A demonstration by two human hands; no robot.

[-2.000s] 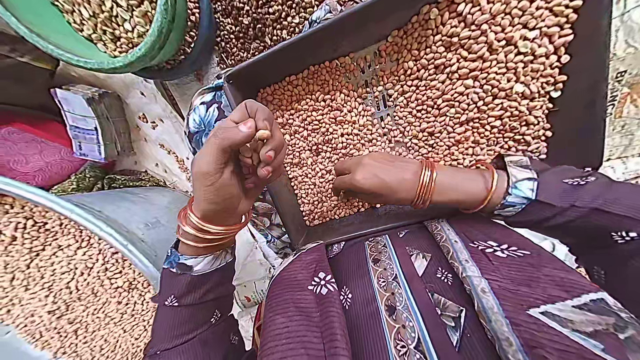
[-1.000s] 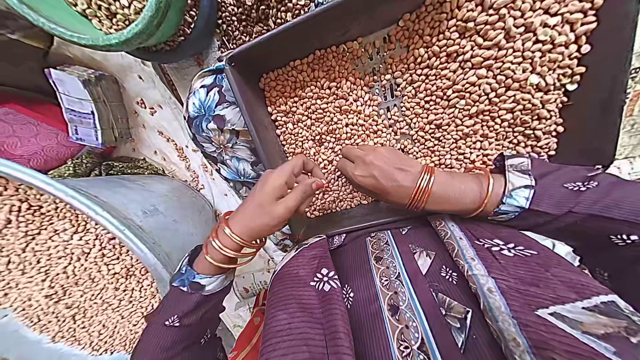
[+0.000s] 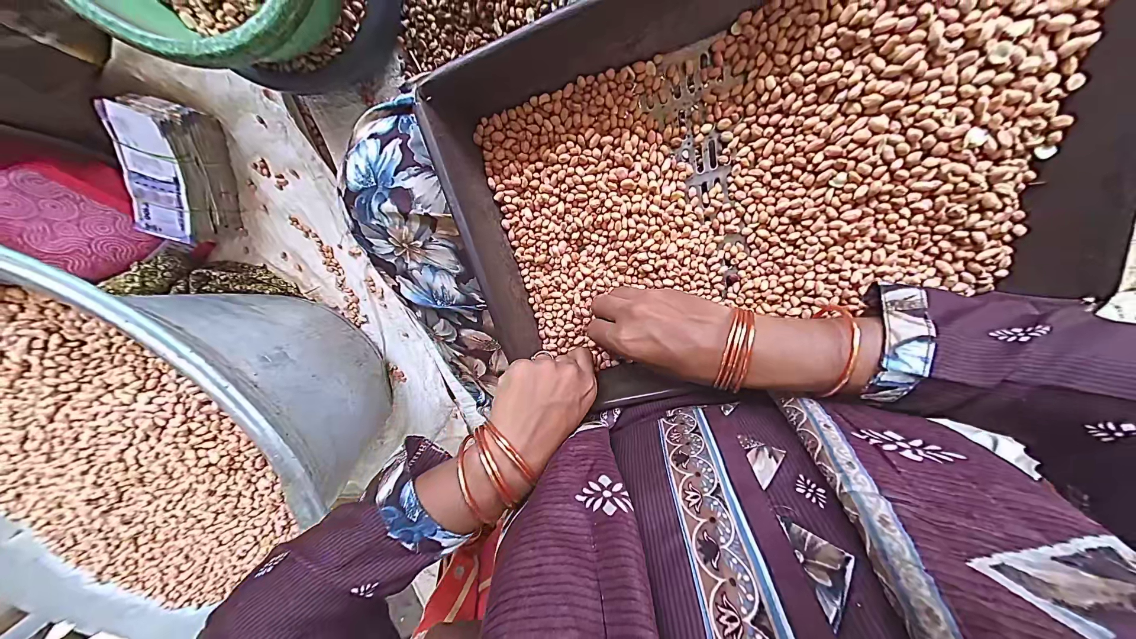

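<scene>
Reddish-brown peanut kernels [image 3: 612, 195] cover much of a dark tray [image 3: 466, 204] that rests at my lap, its floor slotted in the middle. My right hand [image 3: 661, 333] lies low over the kernels near the tray's front left corner, fingers bent down among them; whether it pinches any is hidden. My left hand [image 3: 546, 386] is at that same corner, its fingers curled down at the tray's edge beside the right fingertips. What is under those fingers cannot be seen. Orange-gold bangles circle both wrists.
A large metal basin [image 3: 257, 355] of kernels stands at the left. Behind it are a banded stack of printed paper [image 3: 173, 169] and a pink patterned cloth [image 3: 67, 209]. A green tub [image 3: 222, 44] stands at the upper left. Loose kernels lie on the pale ground sheet [image 3: 284, 213].
My left hand, raised palm up with a kernel at its fingers two seconds ago, has come down to the tray's front left corner. My right hand has stayed low over the kernels.
</scene>
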